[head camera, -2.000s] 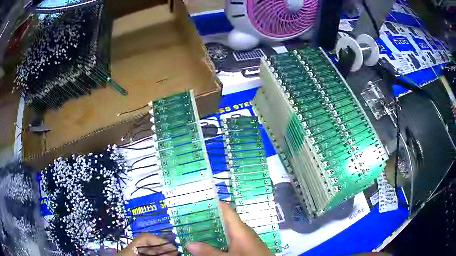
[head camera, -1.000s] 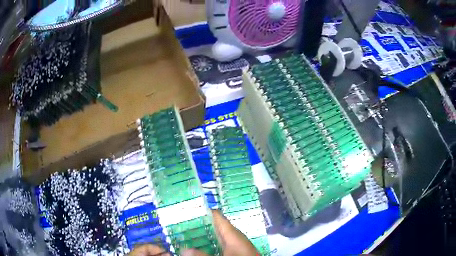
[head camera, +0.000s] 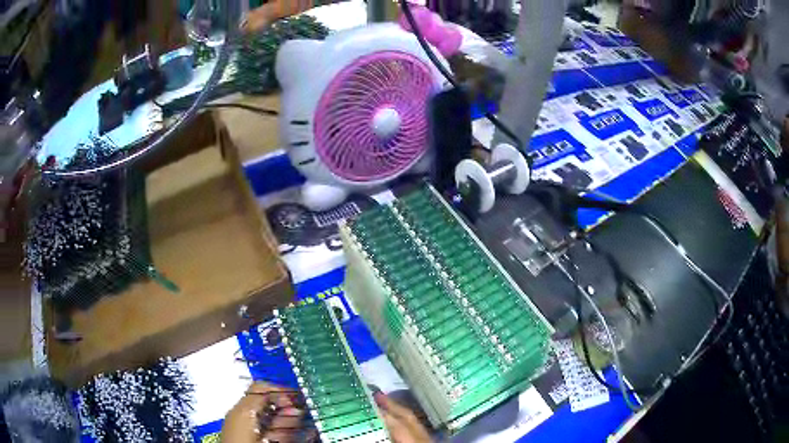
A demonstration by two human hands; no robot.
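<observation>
A green PCB panel (head camera: 333, 372) is upright in the picture at the lower middle, its lower end cut off by the frame. My right hand (head camera: 402, 420) grips its right edge; only part of the hand shows. My left hand (head camera: 259, 415) is at its lower left edge, fingers closed on thin dark wire leads (head camera: 284, 408); the fingertips are blurred. A heap of black wire leads with white tips (head camera: 138, 405) lies left of my left hand. A thick stack of PCB panels (head camera: 450, 303) stands to the right of the held panel.
An open carton (head camera: 203, 203) at left holds wired boards (head camera: 73, 238). A magnifier ring (head camera: 186, 125) overhangs it. A cat-shaped fan (head camera: 298, 104) and white reel (head camera: 493, 180) stand behind the stack. Cables (head camera: 597, 311) cross the dark mat at right. A plastic bag (head camera: 35, 415) sits far left.
The view has tilted up and turned right, so the fan shows whole and the bench things sit lower and further left. The panel lying beside the held one no longer shows separately.
</observation>
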